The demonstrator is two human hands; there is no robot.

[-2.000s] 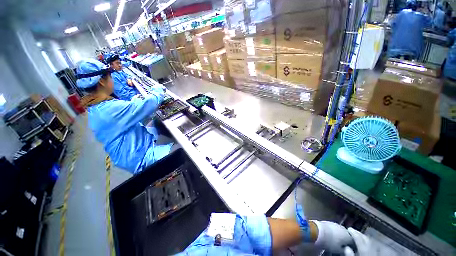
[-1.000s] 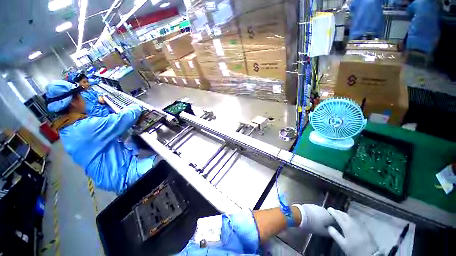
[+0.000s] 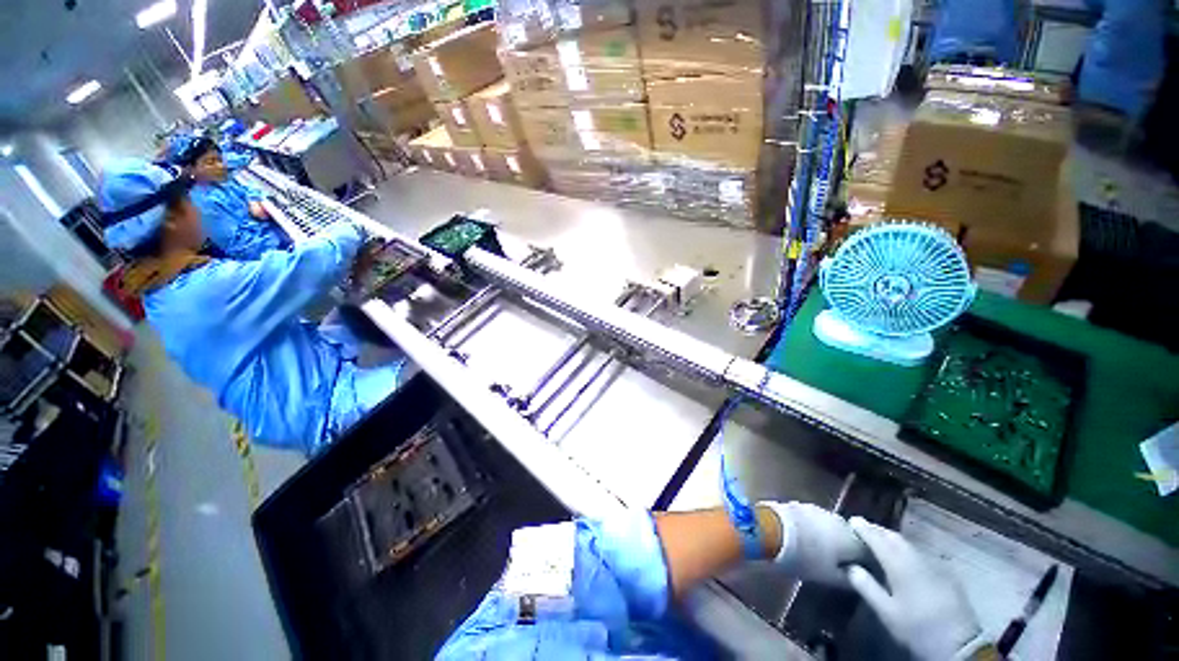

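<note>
My left hand (image 3: 821, 545), in a white glove with a blue strap and cord at the wrist, reaches in from the lower left over the line. My right hand (image 3: 915, 597), also white-gloved, meets it at the fingertips near the bottom edge. The fingers overlap, so anything small between them is hidden. A white record sheet (image 3: 989, 553) lies on the line under and beside my right hand. A black marker pen (image 3: 1030, 610) lies on the sheet, right of that hand.
A black tote (image 3: 304, 542) at lower left holds a pallet cover (image 3: 411, 501). Conveyor rails (image 3: 582, 316) run to upper left, where a person in blue (image 3: 259, 310) works. A fan (image 3: 896, 287) and black parts tray (image 3: 996, 407) stand on the green mat (image 3: 1131, 439).
Compared with two seconds ago, the view has shifted so the sheet and pen show and both hands are clearer. In the last second, the hands stay together in nearly the same pose.
</note>
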